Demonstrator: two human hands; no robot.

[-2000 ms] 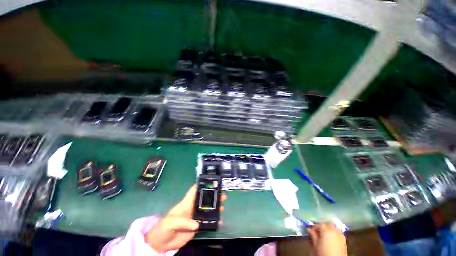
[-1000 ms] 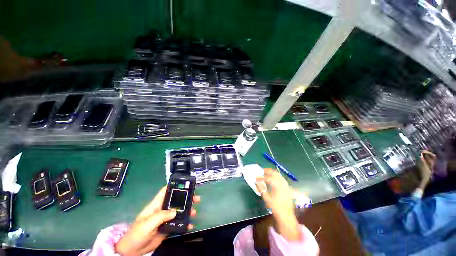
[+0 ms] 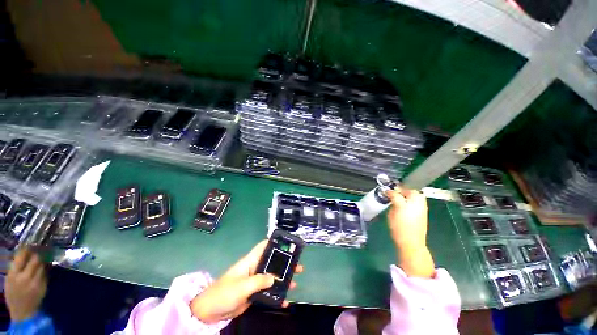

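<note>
My left hand (image 3: 232, 288) holds a black mobile phone (image 3: 280, 265) upright-tilted, its pale-outlined screen facing me, above the bench's front part. My right hand (image 3: 407, 219) is at the top of the white solvent bottle (image 3: 374, 203), fingertips at its metallic cap; whether it holds the wiping cloth is hidden. The small parts tray (image 3: 319, 239) with a row of black parts lies just behind the phone, left of the bottle. Three more phones (image 3: 211, 211) lie on the green mat to the left.
Stacked trays (image 3: 334, 134) rise at the back centre. Phone trays (image 3: 213, 160) stand at the back left and left. A white wipe (image 3: 90, 183) lies left. Right-hand trays (image 3: 486, 243) hold dark parts. A pale post (image 3: 452, 154) slants behind the bottle. Another person's hand (image 3: 25, 284) is at the left edge.
My right hand has moved from the cloth's place at the bench front up to the bottle. The cloth no longer shows on the mat. My left hand still holds the phone. The view has shifted.
</note>
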